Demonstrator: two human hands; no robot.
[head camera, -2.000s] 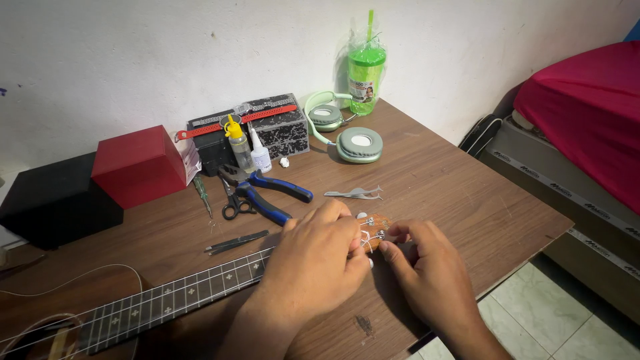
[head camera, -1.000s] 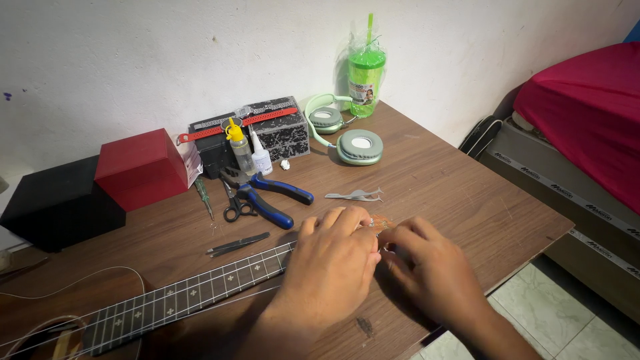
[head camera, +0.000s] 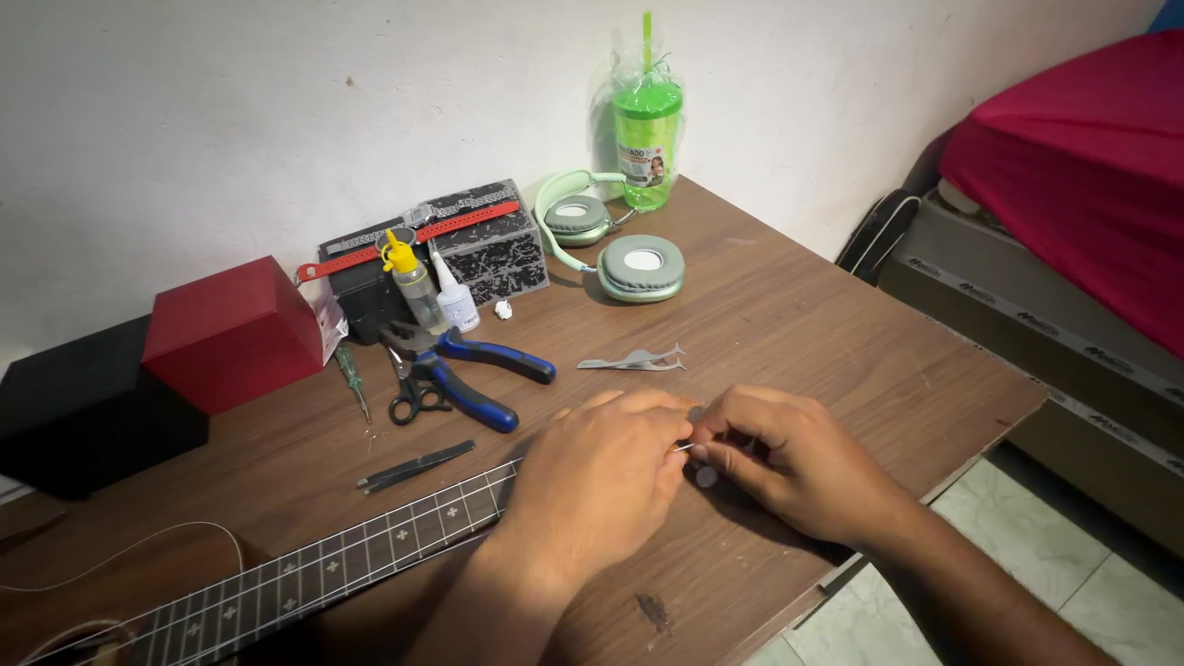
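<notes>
A small guitar-like instrument, perhaps a ukulele, lies along the table's front left, its fretboard (head camera: 370, 548) running toward the headstock. My left hand (head camera: 601, 472) covers most of the headstock, with its fingers curled over it. Close at its right, my right hand (head camera: 786, 462) pinches a thin pale string end (head camera: 683, 448) between thumb and index finger. A white tuning peg button (head camera: 707, 476) shows below the fingertips. Only a sliver of the orange-brown headstock (head camera: 689, 404) is visible. What my left fingertips touch is hidden.
Behind lie grey tweezers (head camera: 634, 360), blue-handled pliers (head camera: 472, 384), small scissors (head camera: 412, 400), black tweezers (head camera: 416, 466) and a screwdriver (head camera: 351, 379). Farther back are two bottles (head camera: 455, 296), headphones (head camera: 640, 266), a green tumbler (head camera: 647, 139), a red box (head camera: 231, 333) and a black box (head camera: 97, 407).
My left hand has shifted over the headstock, hiding tuners that showed two seconds ago. My right hand stays beside it, its thumb and index finger now pinched together.
</notes>
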